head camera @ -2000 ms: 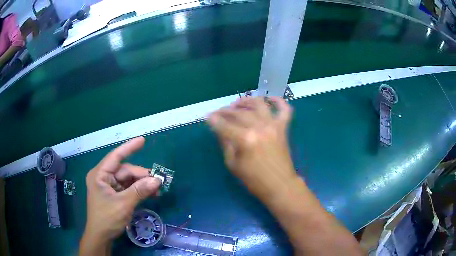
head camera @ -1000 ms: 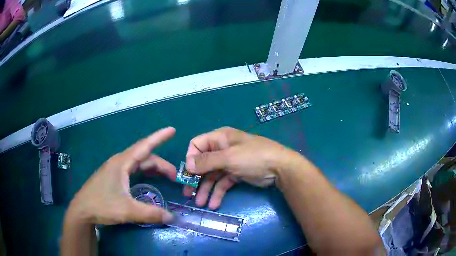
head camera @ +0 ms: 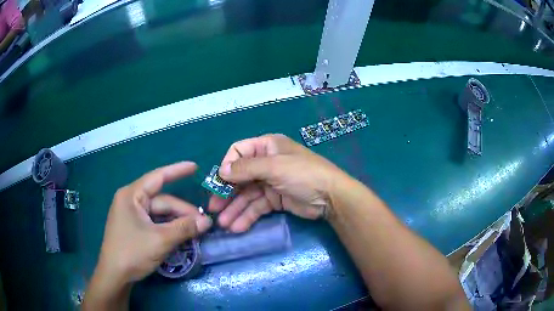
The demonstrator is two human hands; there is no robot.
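Note:
My right hand holds a small green circuit board between thumb and fingers, above the bench. My left hand has its thumb and fingertip closed on a tiny white piece, perhaps a connector at a wire end, just below and left of the board. Under both hands lies a grey housing, its round head partly hidden by my left hand and its handle pointing right, slightly blurred. A strip of several joined boards lies near the post.
A grey housing with a board beside it lies at the left. Another housing lies at the right. A white rail and upright post border the green bench. A carton is at lower right. A person's pink sleeve shows top left.
The right hand let go of the board strip by the post and came down to take the single board from the left hand. The left fingers have since closed on the tiny white piece.

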